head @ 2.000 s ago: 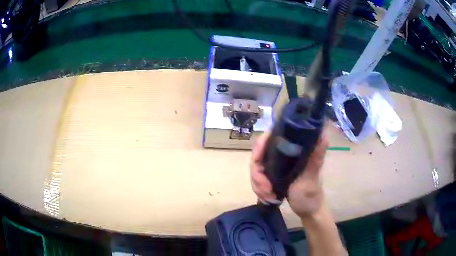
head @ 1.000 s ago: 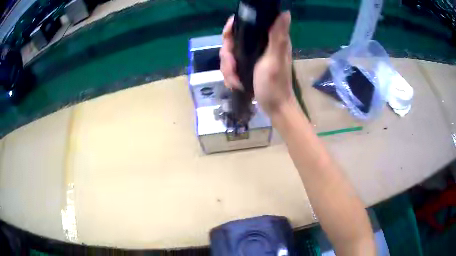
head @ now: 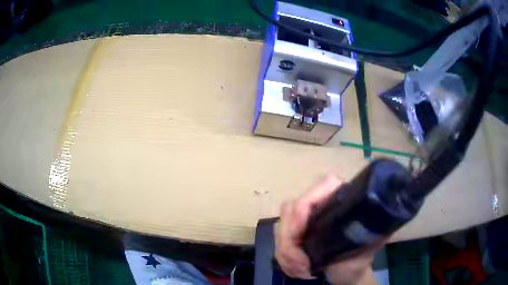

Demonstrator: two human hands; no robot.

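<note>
My right hand (head: 301, 239) is closed around the thick black electric screwdriver (head: 356, 217), low in the view at the bench's near edge. The cord end points up and right; the bit end is hidden behind the hand. A black housing (head: 265, 250) shows in part just left of the hand, at the bottom; the rest is hidden by the hand and screwdriver. The automatic screw feeder (head: 303, 72), silver-white with blue-violet sides, stands on the bench farther away, with its metal pickup (head: 307, 103) at the front. My left hand is not in view.
The black screwdriver cord (head: 390, 54) hangs across the feeder's top. Right of the feeder are a clear plastic bag (head: 434, 100) with black pieces inside and a thin green strip (head: 381, 149) on the cardboard-covered bench (head: 167, 139). Green crate parts (head: 69, 259) show below the bench.
My right hand dipped the screwdriver to the feeder's pickup a second ago; now it is back at the housing by the near edge. The view has shifted, so the feeder appears farther up and right.
</note>
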